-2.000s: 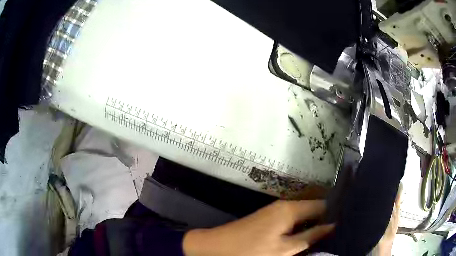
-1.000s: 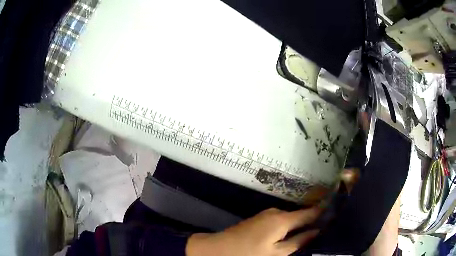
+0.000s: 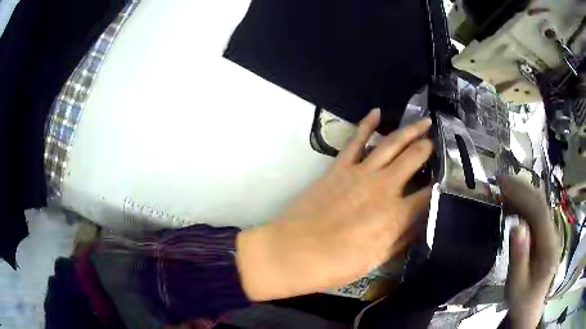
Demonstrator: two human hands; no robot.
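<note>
A large dark panel [image 3: 334, 54] lies on the white sewing-machine table, its edge at the presser foot area. A dark piece [image 3: 466, 238] comes out below the shiny slotted metal guide [image 3: 464, 151] and hangs over the table's front edge. My left hand [image 3: 347, 212] lies over the table, fingers spread, fingertips at the large panel's edge and the guide's left side; its thumb is partly hidden. My right hand [image 3: 533, 250] is right of the hanging piece, thumb apart, fingertips near the guide's lower right corner. No grip shows on either hand.
The cream machine head [image 3: 507, 58] is at the upper right. Plaid cloth [image 3: 67, 122] and dark cloth [image 3: 29, 109] hang at the table's left edge. A printed ruler [image 3: 144, 209] is partly covered by my left sleeve. Strips [image 3: 575, 257] hang at the right.
My left hand has moved up from the table's front edge to the guide. My right hand has come up into view beside it. The large panel's left corner now shows on the table.
</note>
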